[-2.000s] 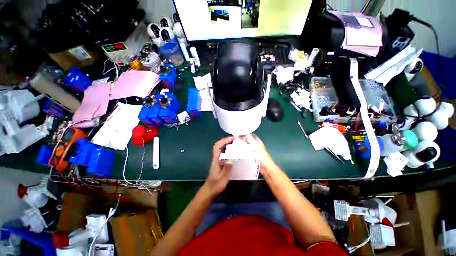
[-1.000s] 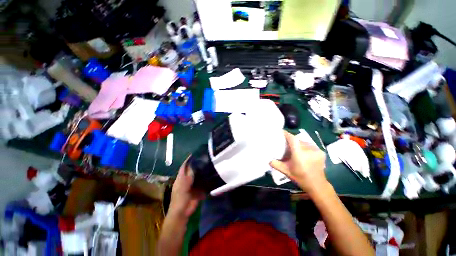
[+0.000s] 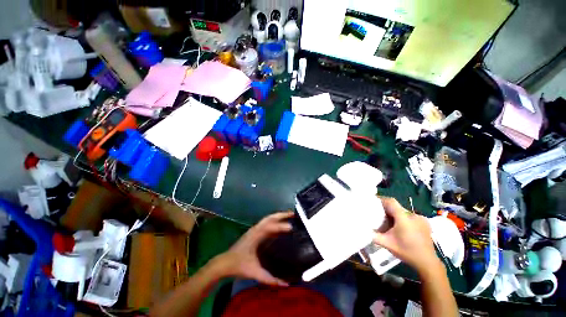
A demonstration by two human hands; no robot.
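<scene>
A white security camera [image 3: 350, 217] with a glossy black head is held over the bench's front edge, tilted, its black head toward the lower left. My left hand [image 3: 264, 247] is spread around the black head. My right hand [image 3: 406, 234] grips the white body's right side. A slim white antenna [image 3: 319, 267] sticks out at the bottom, and a black rectangular panel [image 3: 314, 197] shows on its upper left. A white bracket part [image 3: 380, 259] shows beneath my right hand.
Blue blocks [image 3: 242, 124], a red round part [image 3: 212, 148], a loose white bar [image 3: 221, 178] and red-handled pliers [image 3: 361, 143] lie on the dark green bench [image 3: 260, 186]. Parts organiser [image 3: 450, 173] and white label strip [image 3: 494, 229] are at right. Boxes of white cameras stand below left.
The camera was upright facing away, then was turned sideways with its black head to the left. Both hands moved onto head and body. The view has swung left, and the camera sits lower right.
</scene>
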